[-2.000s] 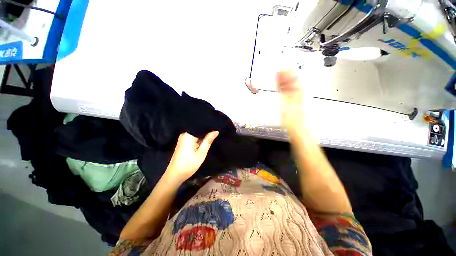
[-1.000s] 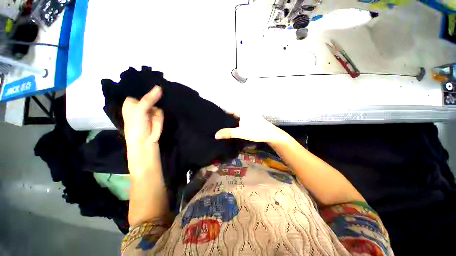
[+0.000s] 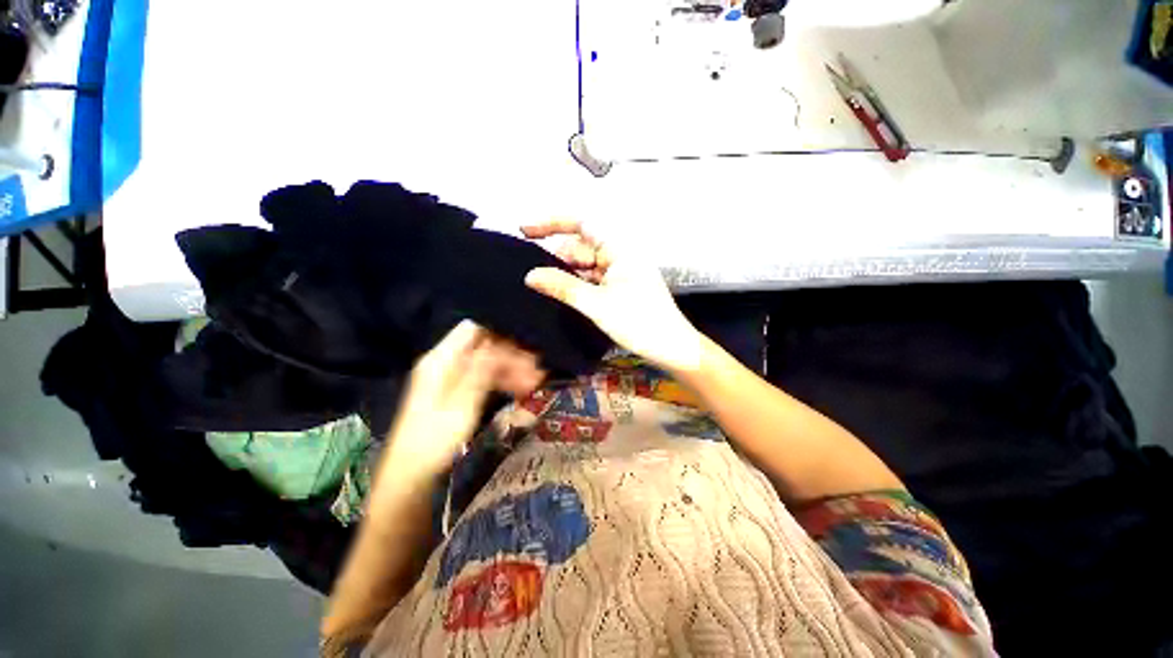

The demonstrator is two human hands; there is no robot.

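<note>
A black garment (image 3: 373,264) lies bunched over the front edge of the white table, left of centre, and hangs toward my lap. My right hand (image 3: 605,289) grips the garment's right end, with the thumb on top and fingers at the far side. My left hand (image 3: 476,373) is blurred at the garment's near edge, close to my lap; its fingertips are partly hidden, and I cannot tell if it grips the cloth. Thread snips (image 3: 870,113) with red handles lie on the machine bed, away from both hands.
The white table (image 3: 322,90) has a ruler along its front edge. The presser foot area (image 3: 768,28) is at the top edge. A control panel (image 3: 1135,206) is at the right. Black cloth (image 3: 926,399) lies below the table at right. A black heap with light green cloth (image 3: 293,456) is at left.
My right hand went from the machine to the garment, and the snips came into view on the bed. My left hand moved from the garment's top to its near edge. The garment is spread further left.
</note>
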